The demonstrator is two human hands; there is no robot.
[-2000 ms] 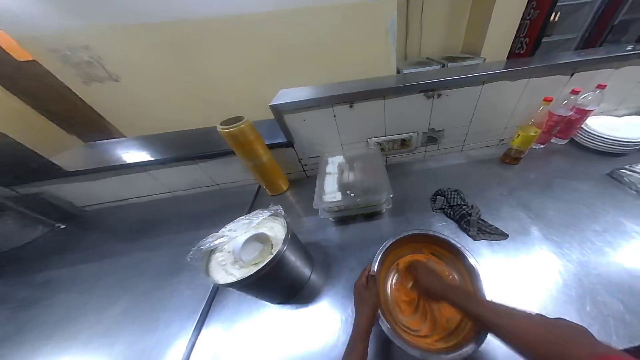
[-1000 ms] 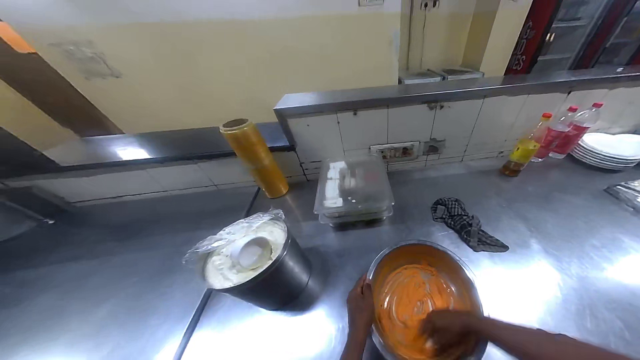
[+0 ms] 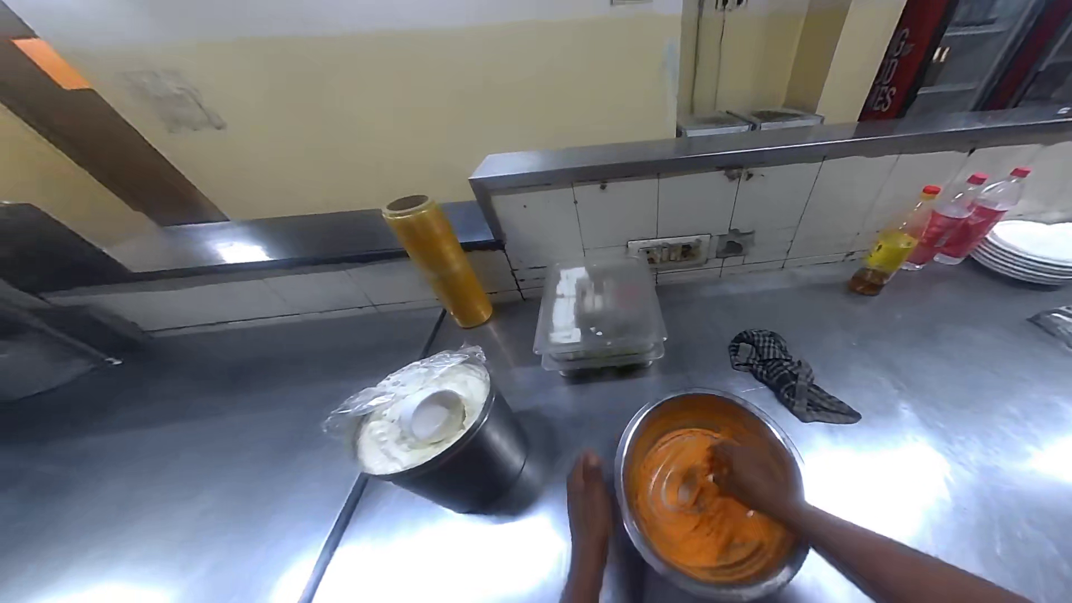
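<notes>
A round steel bowl [image 3: 630,502] stands on the steel counter, coated inside with a thick orange paste [image 3: 682,502]. My right hand [image 3: 745,477] is down in the bowl, its fingertips in the paste; whether the fingers close on anything is hidden. Upright along the bowl's left side is my left hand [image 3: 590,502], fingers together, at or just off the rim. To the left stands a dark metal pot [image 3: 477,469] of white creamy food [image 3: 389,444], with a white cup [image 3: 434,416] resting in it and plastic film [image 3: 410,385] partly over the top.
Behind the bowl sit a lidded clear plastic container [image 3: 599,314] and a roll of cling film [image 3: 440,264] standing upright. A crumpled checked cloth [image 3: 787,377] lies to the right. Farther back are an oil bottle [image 3: 894,243], red-labelled bottles [image 3: 980,219] and stacked white plates [image 3: 1026,251].
My right hand has moved within the bowl, from its lower part a second ago to the upper right. My left hand has stayed at the bowl's left side.
</notes>
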